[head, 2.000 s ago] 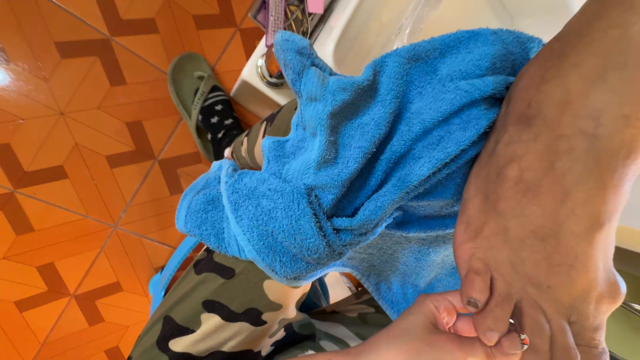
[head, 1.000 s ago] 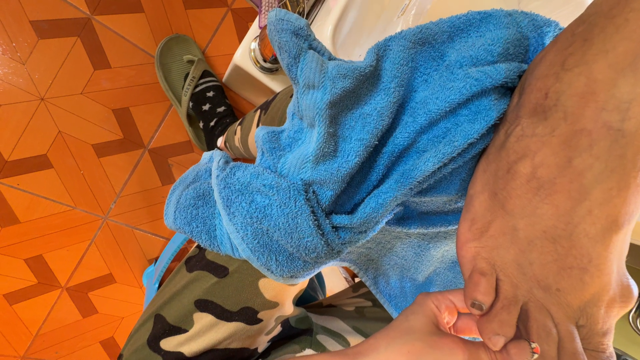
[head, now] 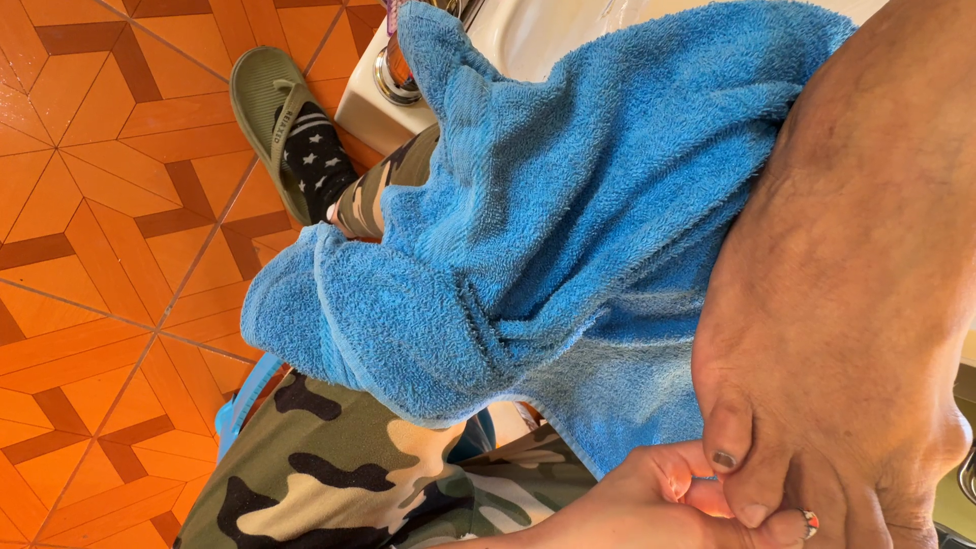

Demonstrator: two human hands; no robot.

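Observation:
My left hand (head: 663, 496) comes in from the bottom edge and holds the toes of a bare foot (head: 839, 305) at the right. Its fingers curl under the outer toes, and a fingertip with a decorated nail shows between them. The smallest toe (head: 730, 435) has a dark patch on its nail. Beside the foot, a crumpled blue terry towel (head: 549, 206) spreads across the middle and touches the foot's side. Part of my left hand is cut off by the frame. My right hand is not in view.
Camouflage-patterned trousers (head: 328, 465) lie below the towel. Upper left, a foot in a star-patterned black sock (head: 316, 160) wears a green flip-flop (head: 255, 95) on the orange tiled floor (head: 84, 328). A white basin (head: 534, 38) with a metal-ringed fitting (head: 396, 76) stands behind the towel.

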